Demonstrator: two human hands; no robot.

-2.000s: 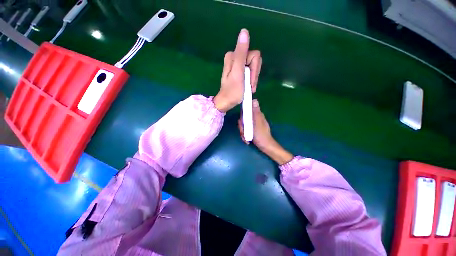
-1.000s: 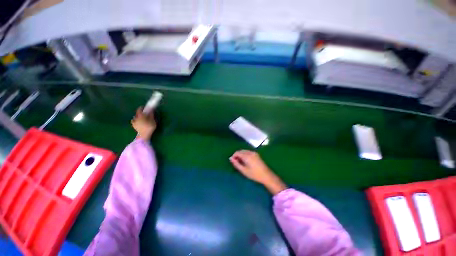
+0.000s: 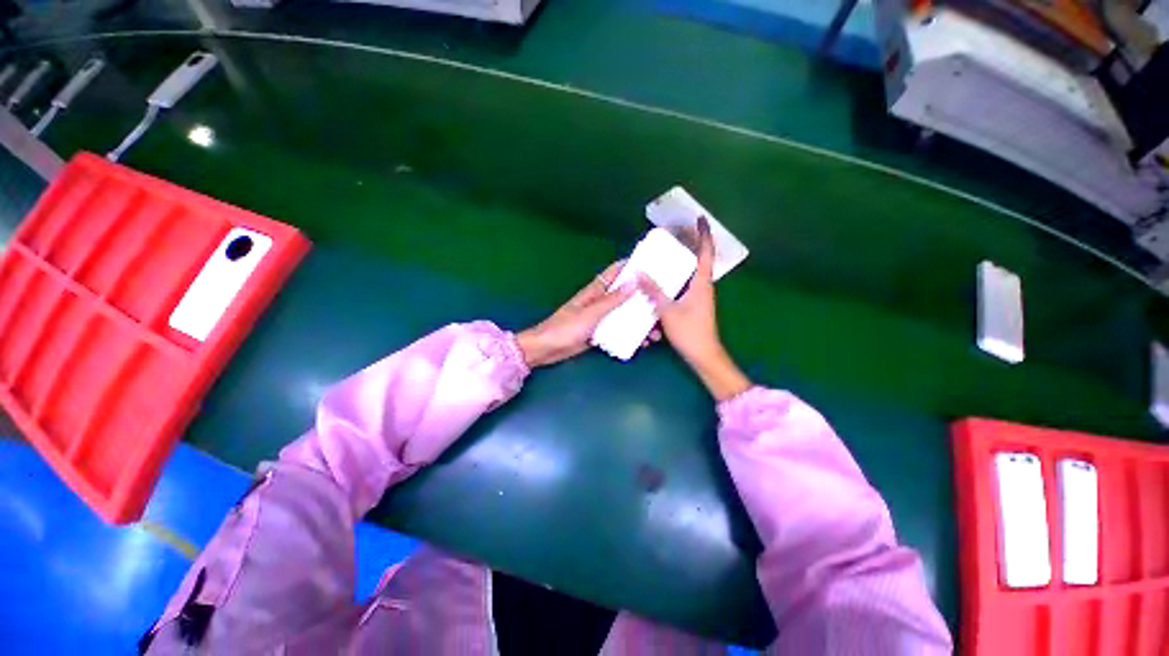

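A white power bank (image 3: 645,294) is held tilted between both hands, plain face up, above the line's near side. My left hand (image 3: 587,317) grips it from the left. My right hand (image 3: 690,308) is on its right side, fingers over the upper edge and face. A second white power bank (image 3: 722,241) lies on the green belt just behind, partly covered by the held unit and my right fingers. Cables on the held unit cannot be made out.
A red tray (image 3: 126,327) at left holds one unit with a black oval (image 3: 221,285). A red tray (image 3: 1045,624) at right holds two plain-faced units. A white unit (image 3: 1000,311) lies on the belt at right. Units with cables (image 3: 182,80) lie at far left. Machines stand beyond.
My left hand has come back from the far left belt to the middle. Both hands now hold a power bank. The view has tilted down, and belt units at right have shifted.
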